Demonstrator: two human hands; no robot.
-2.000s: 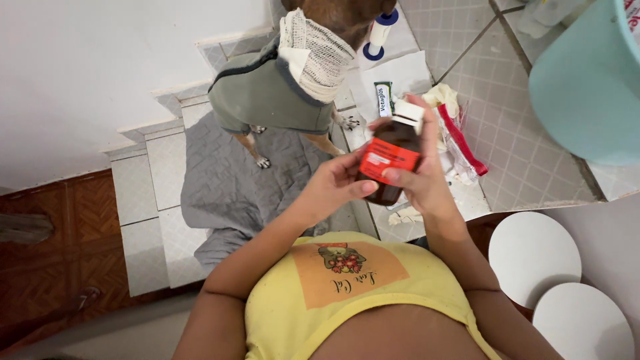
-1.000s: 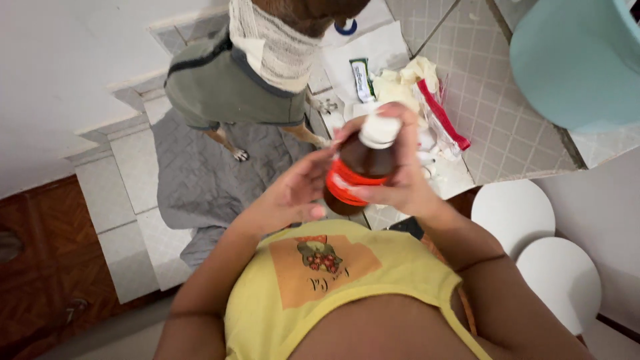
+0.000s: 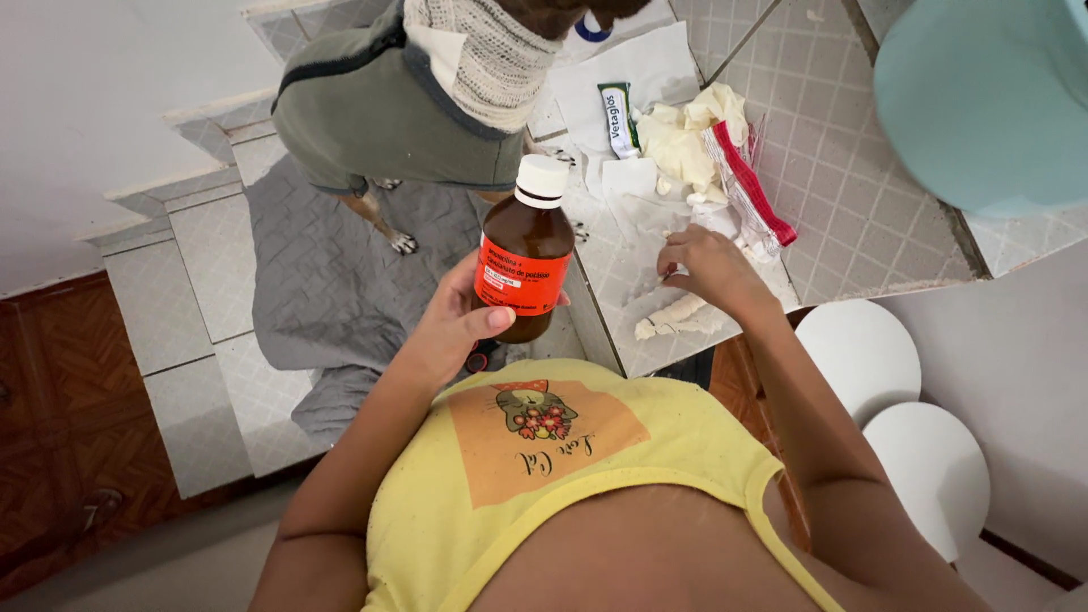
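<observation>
My left hand (image 3: pixel 463 319) is closed around a brown medicine bottle (image 3: pixel 527 246) with a white cap and a red-orange label, held upright. My right hand (image 3: pixel 710 268) reaches over the tiled step, fingers bent down near a rolled off-white bandage (image 3: pixel 676 319); whether its fingertips pinch anything is unclear. Beyond it lie crumpled cream latex gloves (image 3: pixel 693 132), a red-and-white torn wrapper (image 3: pixel 748 191), a green-and-white ointment tube (image 3: pixel 619 121) and white paper (image 3: pixel 663 64). A dog (image 3: pixel 399 110) in a grey-green garment, its neck wrapped in gauze, stands at the upper left.
Under the dog a grey quilted blanket (image 3: pixel 319 255) covers part of the tiled stairs (image 3: pixel 187 340). A light blue bucket (image 3: pixel 977 102) stands at the upper right. Two round white tops (image 3: pixel 926 476) are at the lower right. The step's edge runs between my arms.
Both hands were at the bottle before. My right hand has let go of it and moved right, down over the step, while my left hand holds the bottle with its label in view.
</observation>
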